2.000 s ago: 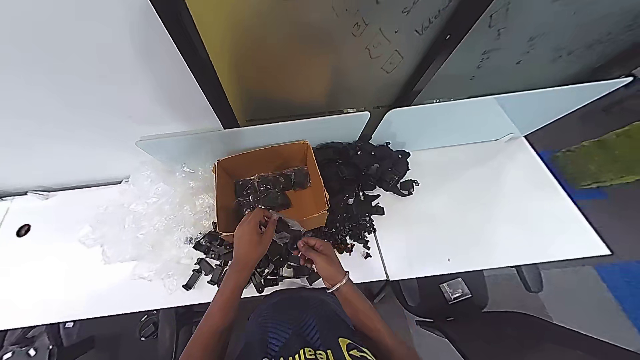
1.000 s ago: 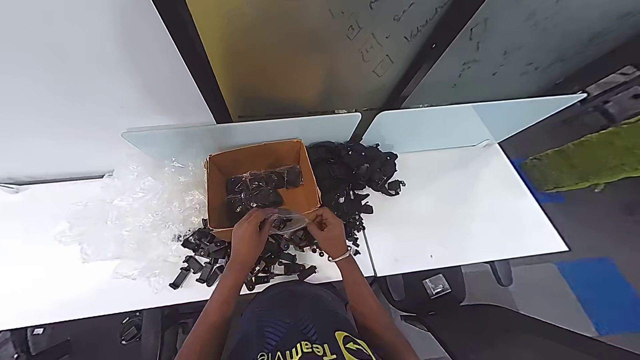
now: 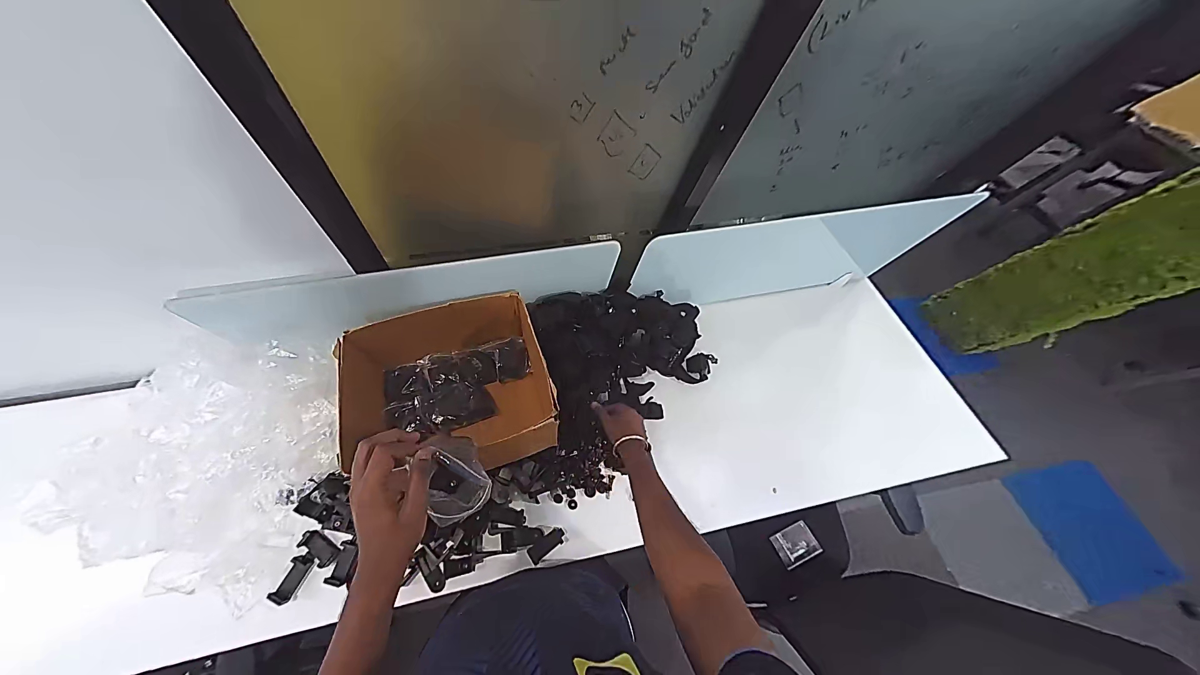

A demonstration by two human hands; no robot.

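Observation:
My left hand (image 3: 389, 483) grips a clear plastic bag (image 3: 457, 480) with a dark part inside, in front of an open cardboard box (image 3: 514, 441). In the box lie several wrapped black packets (image 3: 450, 380). My right hand (image 3: 621, 427) reaches into the pile of small black parts (image 3: 586, 412) at the box's right side; its fingertips touch the pile, and whether they hold a part cannot be told. Black clamp-like plastic pieces (image 3: 445, 553) are strewn before the box, near my left wrist.
A large heap of clear plastic bags (image 3: 197, 459) covers the white table (image 3: 825, 394) left of the box. Black strap-like items (image 3: 647, 328) are piled right of it. Low glass dividers (image 3: 731, 258) line the back edge. A black chair (image 3: 872, 619) stands at the front right.
My right hand has left the clear bag and moved right to the pile of small black parts. My left hand still holds the bag, now with a dark part visible inside.

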